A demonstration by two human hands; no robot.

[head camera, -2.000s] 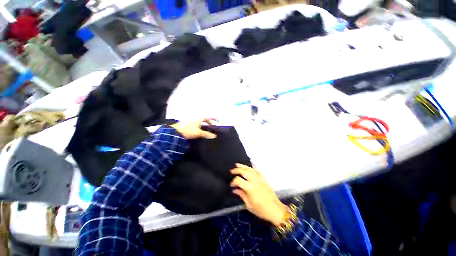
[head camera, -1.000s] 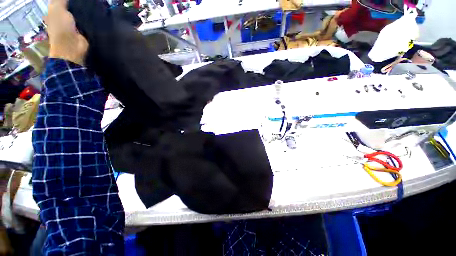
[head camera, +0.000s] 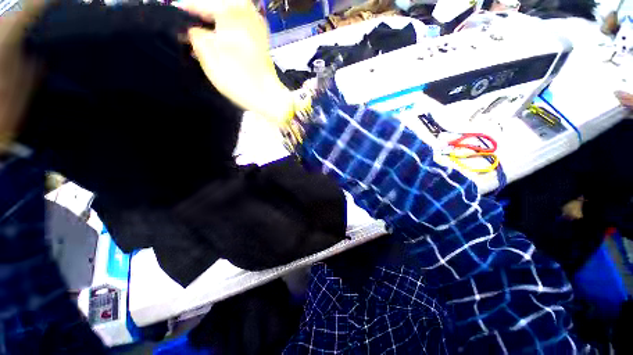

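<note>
A large black garment piece is lifted up at the left, and its lower part lies over the white table and hangs near the front edge. My right hand is raised at the top, with its fingers closed on the upper edge of the cloth. My left hand is blurred at the far left edge, beside the cloth's upper left side; its fingers are not clearly seen. The needle area of the white sewing machine head is hidden behind my right sleeve.
Scissors with red and yellow loops lie right of my right sleeve. More black cloth lies behind the machine. A grey box is at the left. Part of another person's hand shows at the right edge.
My right hand has come up from out of view and holds the cloth's top edge. The cloth is raised and spread higher at the left. The view has shifted.
</note>
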